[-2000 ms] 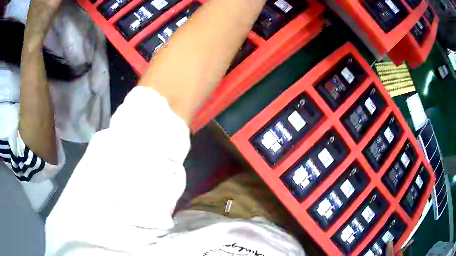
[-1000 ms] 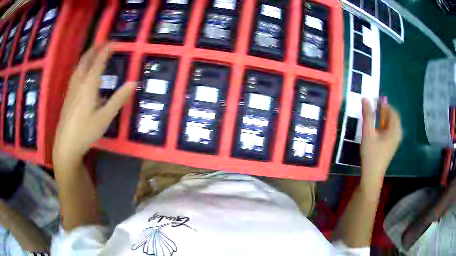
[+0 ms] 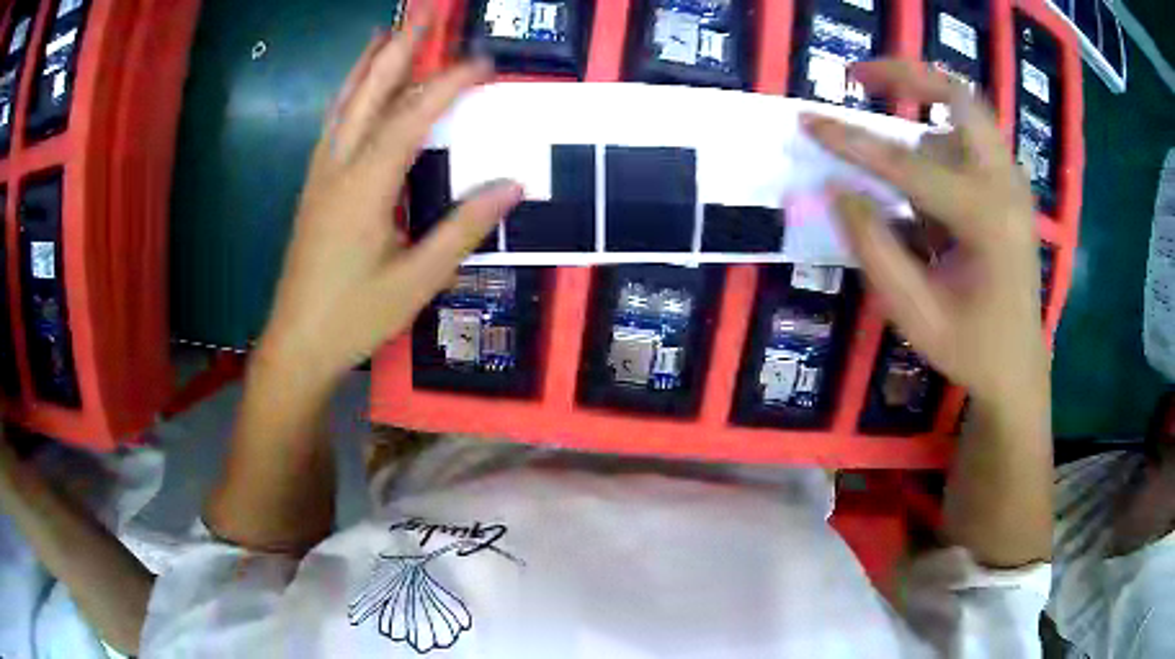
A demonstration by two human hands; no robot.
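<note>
A glossy white release liner [image 3: 554,113] with black rectangular adhesive pieces [image 3: 649,196] lies across the phones in the red foam tray [image 3: 619,431]. My left hand [image 3: 374,213] holds its left end, thumb on top of the strip. My right hand [image 3: 947,213] is at its right end, fingers bent over the strip. A pinkish blur shows by the right fingertips; I cannot tell if it is the tweezers. Below the strip, open-backed phone units [image 3: 644,341] show silver sockets and blue board parts. The strip and hands hide parts of several phones.
Another red foam tray with phones [image 3: 123,258] stands at the left, with green bench top [image 3: 238,193] between the trays. More green top and a pale sheet [image 3: 1160,270] are at the right. Part of another black-and-white strip shows at the top right. Other people's arms show at both lower sides.
The liner strip has moved from the bench right of the tray onto the phones. My left hand has come off the tray's left part to the strip; my right hand has moved over the tray.
</note>
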